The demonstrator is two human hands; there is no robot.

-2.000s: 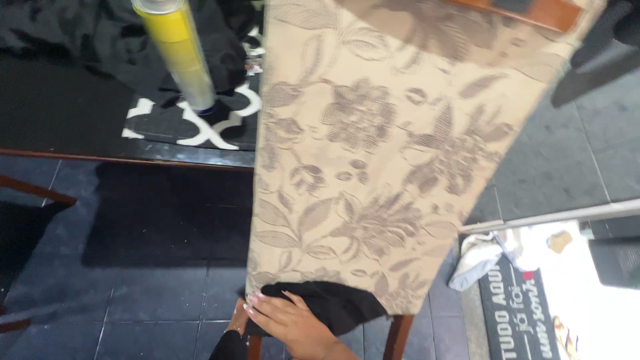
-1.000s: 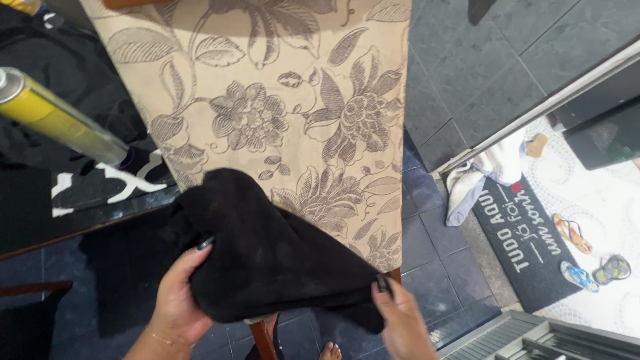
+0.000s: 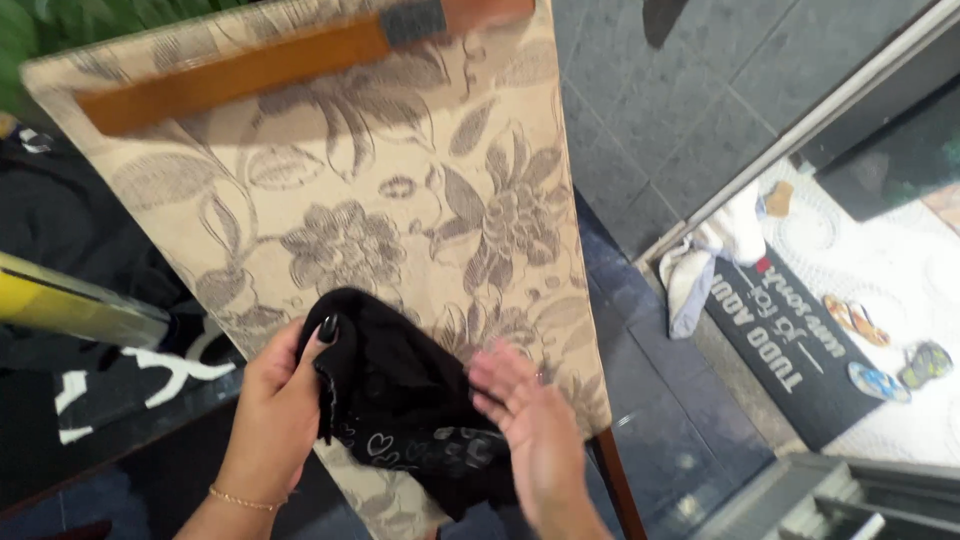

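My left hand [image 3: 281,394] grips one end of a black cloth garment [image 3: 405,397] between thumb and fingers. Small pale heart prints show along the cloth's lower part. Blurred, my right hand [image 3: 525,412] is at the cloth's right side with its fingers spread; whether it pinches the fabric I cannot tell. Beneath both hands stands a chair back covered in beige floral upholstery [image 3: 345,247], with a wooden bar [image 3: 247,75] across its top end.
A yellow and clear cylinder [image 3: 75,300] lies over a dark table at left, beside black fabric [image 3: 67,202]. Green leaves [image 3: 67,22] fill the top left corner. To the right are a doormat bearing writing [image 3: 787,345], flip-flops [image 3: 859,319], a pale cloth [image 3: 690,285] and a metal frame [image 3: 847,502].
The black cloth lay at the chair back's lower edge under one hand, then was lifted and spread between both hands. Now it is more bunched, and heart prints show.
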